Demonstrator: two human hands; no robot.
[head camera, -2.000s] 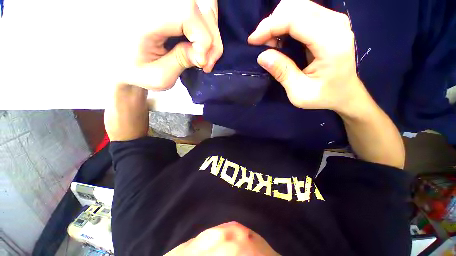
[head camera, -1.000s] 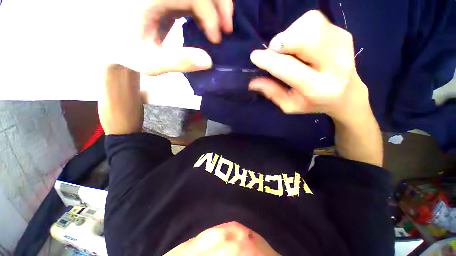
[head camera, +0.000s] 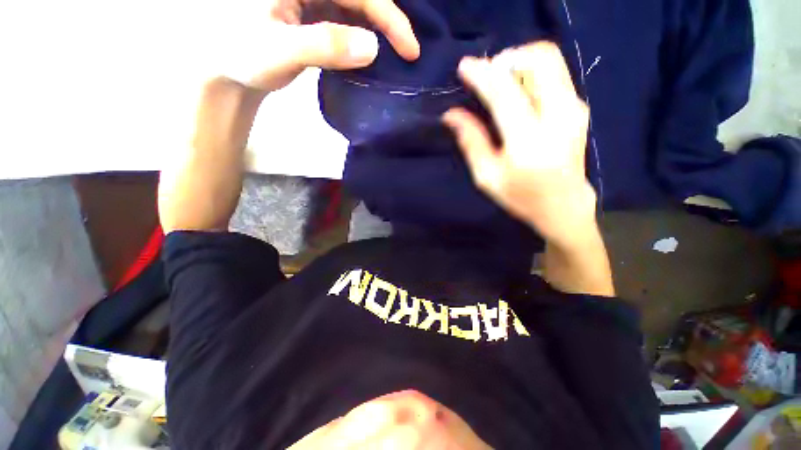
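The dark navy jacket (head camera: 628, 114) lies over the white table and hangs over its near edge. Its pocket piece (head camera: 386, 114) has a shinier underside and a white stitch line along its edge. My left hand (head camera: 338, 44) is at the cloth's upper left, thumb and a finger on it and spread apart. My right hand (head camera: 527, 132) is at the right end of the stitch line, blurred, thumb apart from the bent fingers. I cannot tell if it holds a needle. White basting thread (head camera: 580, 70) runs down the cloth to the right of it.
The white table (head camera: 97, 88) fills the left, its near edge below my left forearm. A navy sleeve (head camera: 746, 185) lies at the right. A grey bundle (head camera: 272, 211) is under the table edge. A white machine-like object (head camera: 110, 422) is at lower left, colourful packages (head camera: 729, 352) at lower right.
My right hand has moved left and down, its fingers now looser. My left hand has moved up slightly. The jacket appears shifted left, with more of the sleeve in view.
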